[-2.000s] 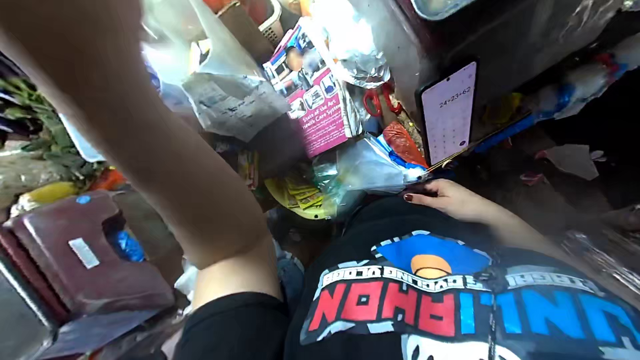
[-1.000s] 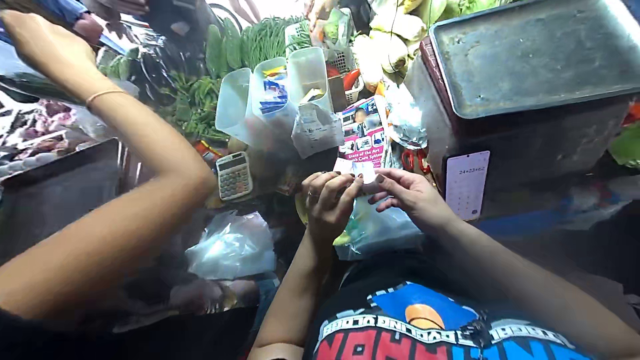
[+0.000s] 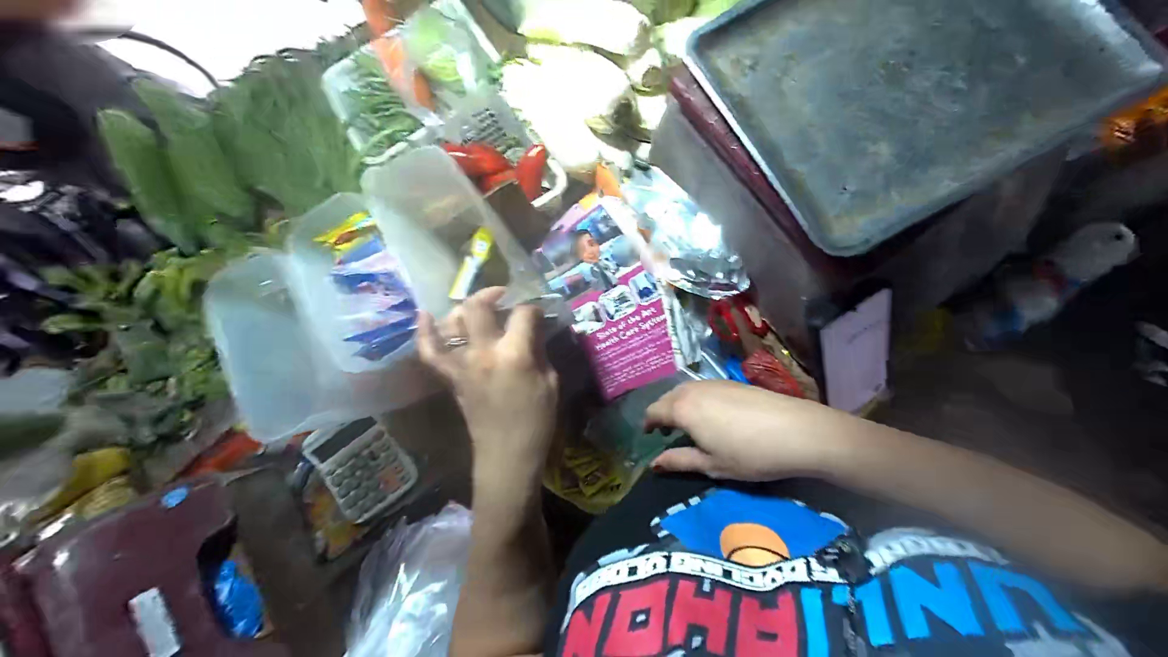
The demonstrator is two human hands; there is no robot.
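Note:
My left hand, with a ring on one finger, is at the near rim of a clear plastic container in which a small yellow and white item lies. Whether its fingers hold anything is unclear. My right hand is low by my shirt, at a clear plastic bag; its grip is partly hidden. Between and beyond my hands stands a pink printed leaflet. Left of my left hand, a second container holds blue and yellow packets.
A calculator lies at lower left, near a plastic bag. Green vegetables and red peppers are beyond the containers. Red-handled scissors and a phone are at right, below a large metal tray.
My hands were together in front of the leaflet one second ago; now they are apart, the left at the container and the right lower down. Another person's arm at left has left the view.

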